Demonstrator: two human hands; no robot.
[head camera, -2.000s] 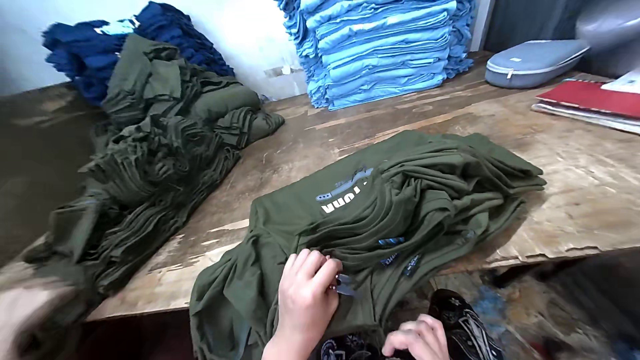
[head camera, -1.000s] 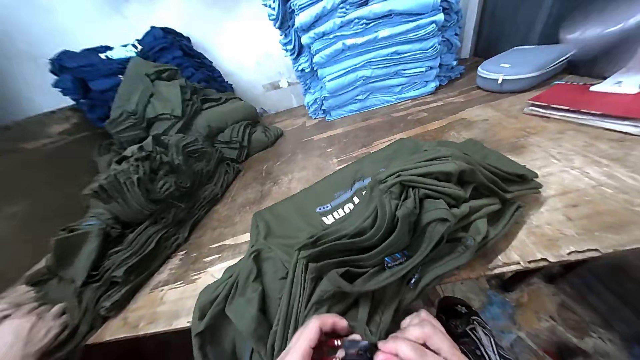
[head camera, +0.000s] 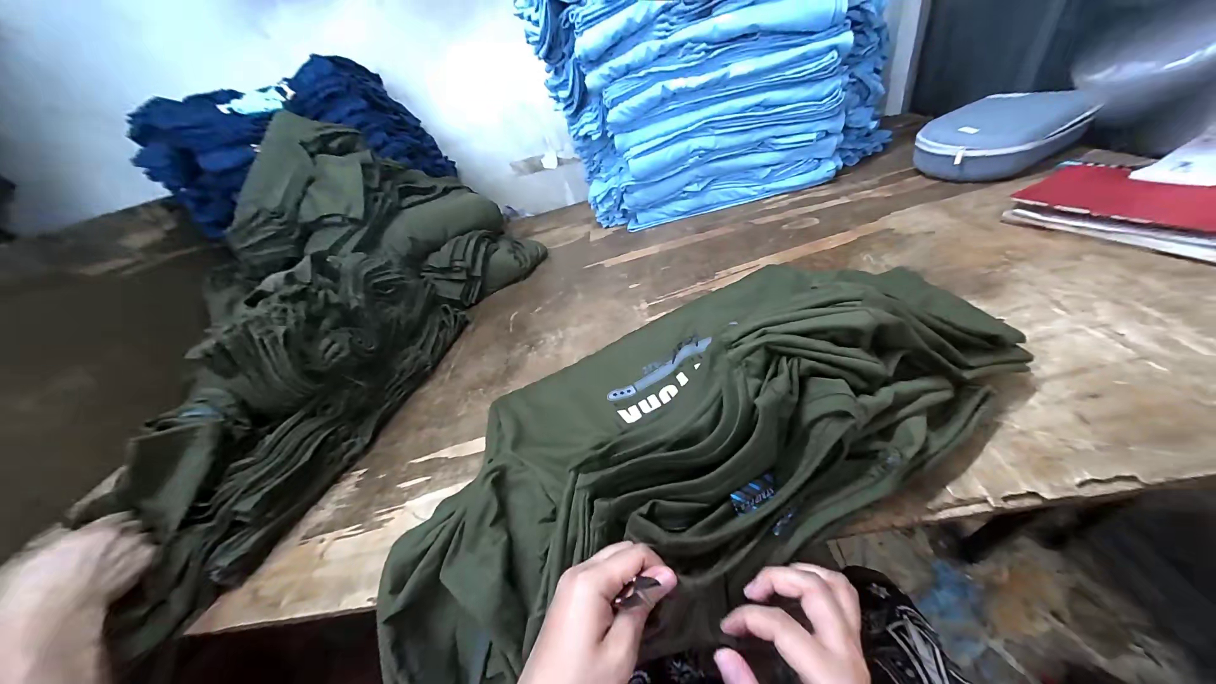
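Note:
Dark green shirts (head camera: 570, 408) with a printed front lie in a loosely folded pile over the table's front edge. A blue neck label (head camera: 753, 494) shows in one collar. At the pile's near edge, my left hand (head camera: 603, 608) pinches a small metal-bladed tool (head camera: 640, 593), perhaps thread snips, mostly hidden by the fingers. My right hand (head camera: 803, 622) is just right of it, fingers curled and apart, with nothing visible in them, close to the hanging cloth.
Another person's blurred hand (head camera: 90, 579) touches a long heap of dark green garments (head camera: 332, 351) at left. Navy garments (head camera: 199, 157) lie behind it. Light blue folded garments (head camera: 722, 114) are stacked at the back. A grey zip case (head camera: 1007, 133) and red folder (head camera: 1121, 198) rest at right on the wooden table (head camera: 1092, 418).
A second ago my hands were together around a small dark object; now they are apart, with the tool in my left hand. The other person's hand stays by the left heap.

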